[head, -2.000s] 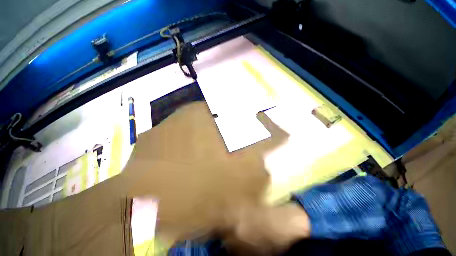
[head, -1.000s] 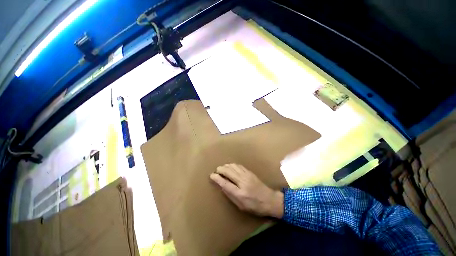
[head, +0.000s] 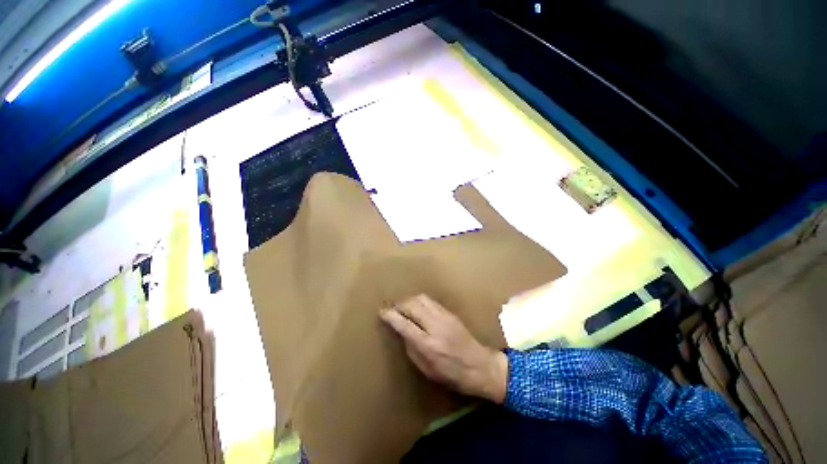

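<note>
A brown panel (head: pixel 363 263) lies on the white-covered bed with soft waves in it. Its upper edge lies along the stepped cut-out of the white template sheet (head: pixel 408 172). My right hand (head: pixel 435 343) rests on the panel's middle, palm down, fingers slightly bent and holding nothing. The panel's near end runs out of the picture at the bottom. My left hand is not in view. The black bed (head: pixel 295 181) shows beyond the panel's upper left edge.
The laser head (head: pixel 308 77) hangs beyond the panel. A blue strip (head: pixel 208 222) lies left of it. Brown stacks stand at near left (head: pixel 127 394) and right (head: pixel 780 326). A small yellowish block (head: pixel 589 189) sits at the bed's right. A bright lamp (head: pixel 63 45) shows upper left.
The panel was blurred under my moving hand two seconds ago and now lies spread out. Since one second ago my right hand has stayed on it, while the view has shifted slightly.
</note>
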